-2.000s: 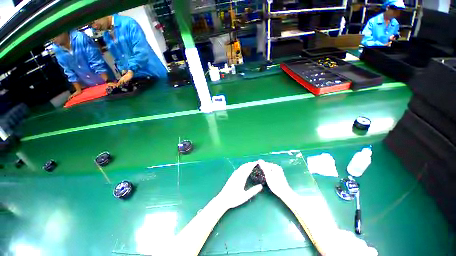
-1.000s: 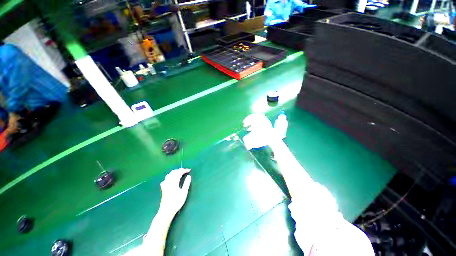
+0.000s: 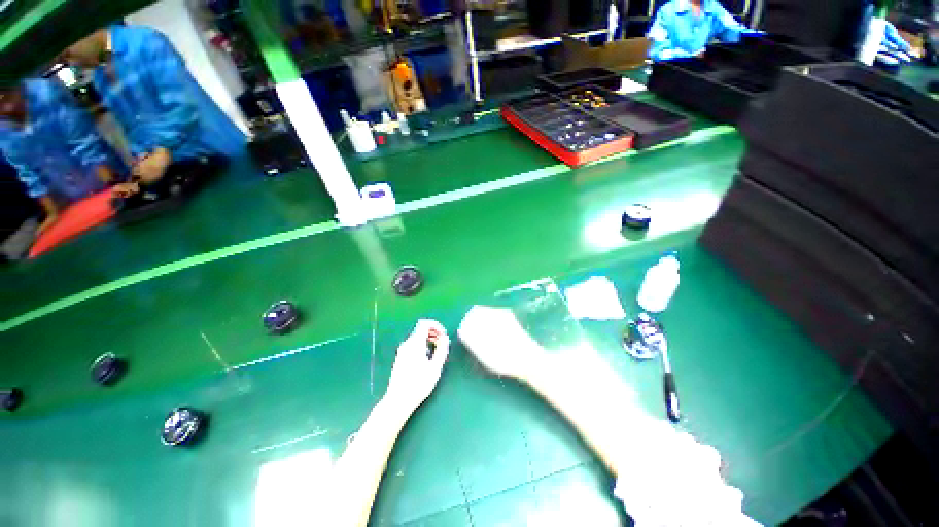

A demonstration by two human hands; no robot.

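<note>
My left hand (image 3: 416, 366) is curled around a small dark part (image 3: 431, 344) with a reddish glint, mostly hidden by the fingers. My right hand (image 3: 500, 344) is just to its right, a small gap between them, fingers curled down; whether it holds anything is not visible. Both are above the clear bench mat (image 3: 494, 453). Round black assemblies stand apart on the green bench, one beyond my left hand (image 3: 408, 280), one farther left (image 3: 280, 317), one nearer at left (image 3: 182, 426). A silver-and-black piece with a handle (image 3: 645, 338) lies at right.
A crumpled white cloth (image 3: 595, 299) and a white bottle (image 3: 659, 285) are right of my hands. Another round piece (image 3: 636, 217) stands beyond. Stacked black trays (image 3: 824, 216) wall the right side. A red-edged parts tray (image 3: 577, 129), white post (image 3: 317, 146) and co-workers in blue are across the bench.
My hands were together around a dark assembly; then my right hand reached to the cloth and bottle. It is now back beside my left hand. The view swung right, then partly back left.
</note>
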